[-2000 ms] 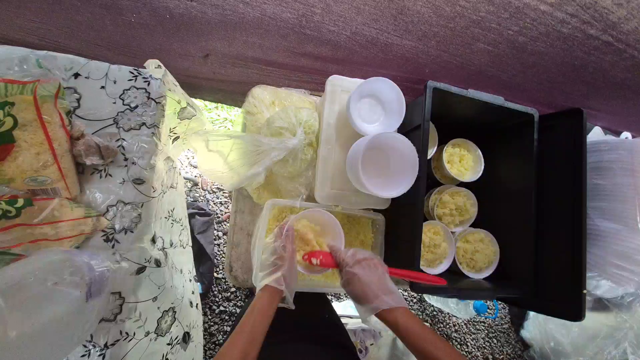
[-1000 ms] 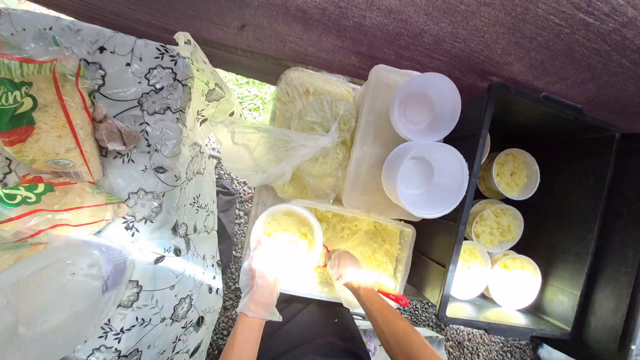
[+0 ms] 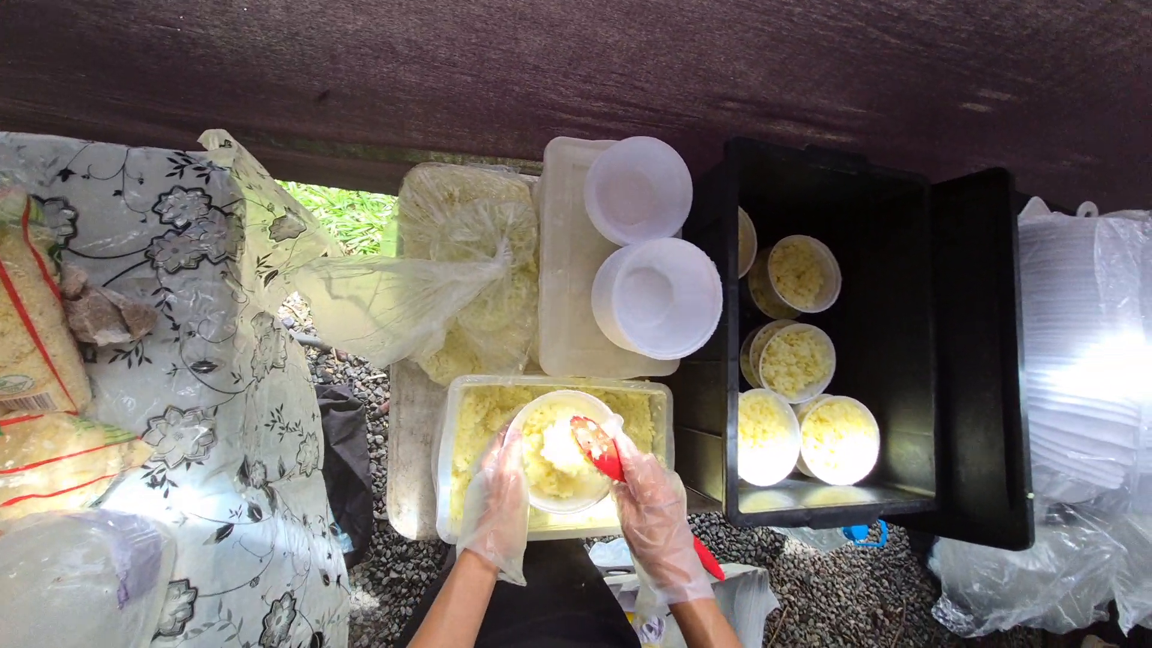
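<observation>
My left hand (image 3: 497,504), in a clear plastic glove, holds a round white plastic tub (image 3: 560,504) filled with pale yellow shredded food. The gloved right hand (image 3: 657,513) grips a red spoon (image 3: 606,457), whose bowl rests at the food in the tub; the handle's red end shows below the wrist. Beneath both hands lies a clear rectangular container (image 3: 666,423) of the same yellow food. Two stacks of white tubs, an upper one (image 3: 639,189) and a lower one (image 3: 659,297), stand on a translucent lidded box (image 3: 567,333) just behind.
Several filled tubs (image 3: 796,360) stand in a black plastic crate (image 3: 900,360) at the right. A tied plastic bag of yellow food (image 3: 477,306) lies behind the container. Leftward, a floral-covered table (image 3: 216,387) bears food packs (image 3: 36,315). Bagged white lids or plates (image 3: 1080,360) are far right.
The spoon has come up from the container to the tub in my left hand since one second ago. More food is heaped in that tub.
</observation>
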